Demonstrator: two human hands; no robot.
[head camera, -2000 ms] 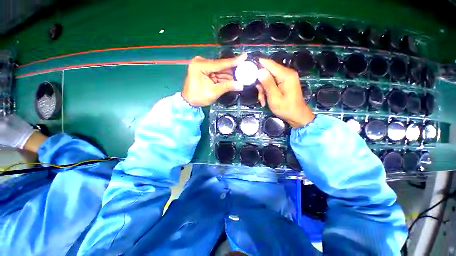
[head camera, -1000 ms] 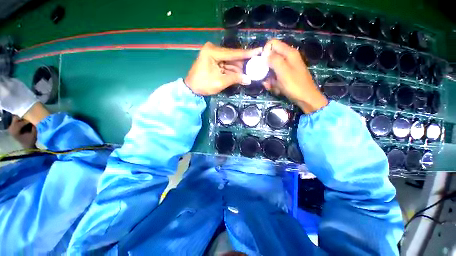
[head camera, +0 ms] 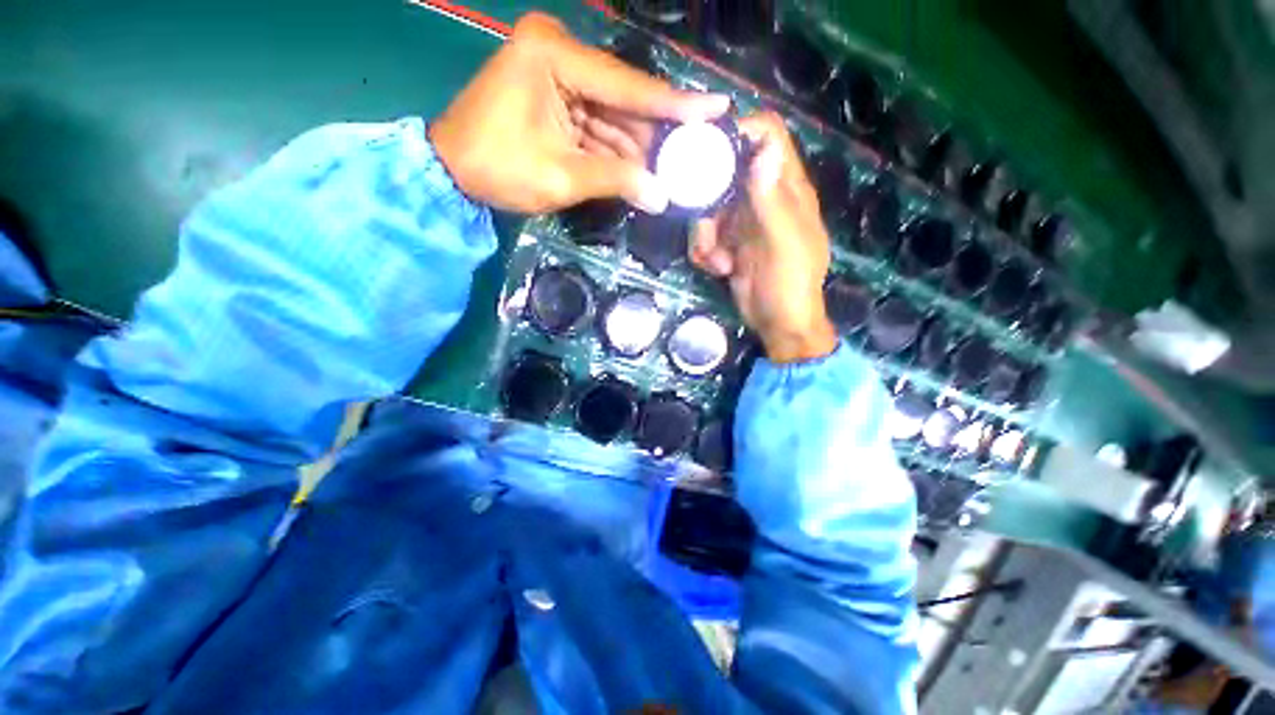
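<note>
A round black display unit [head camera: 695,165] with a bright white face is held up above the trays, face towards me. My left hand [head camera: 559,129] grips its left side between thumb and fingers. My right hand [head camera: 772,231] is at its right edge, fingertips by the rim. Under and beyond my hands lie clear blister trays [head camera: 520,335] with rows of round black units; some faces shine white, others are dark. My hands and right sleeve hide part of the trays.
The green work surface [head camera: 280,70] has red lines at the back. A blue bin [head camera: 710,594] with something black in it is under the near edge. Grey-white equipment [head camera: 1014,629] stands at lower right. A white item [head camera: 1179,338] lies at the right. A blue sleeve shows at far left.
The view has turned and shifted to the right, showing more of the right side. The neighbour's gloved hand and the round dish have left view. Both hands still hold the lit unit.
</note>
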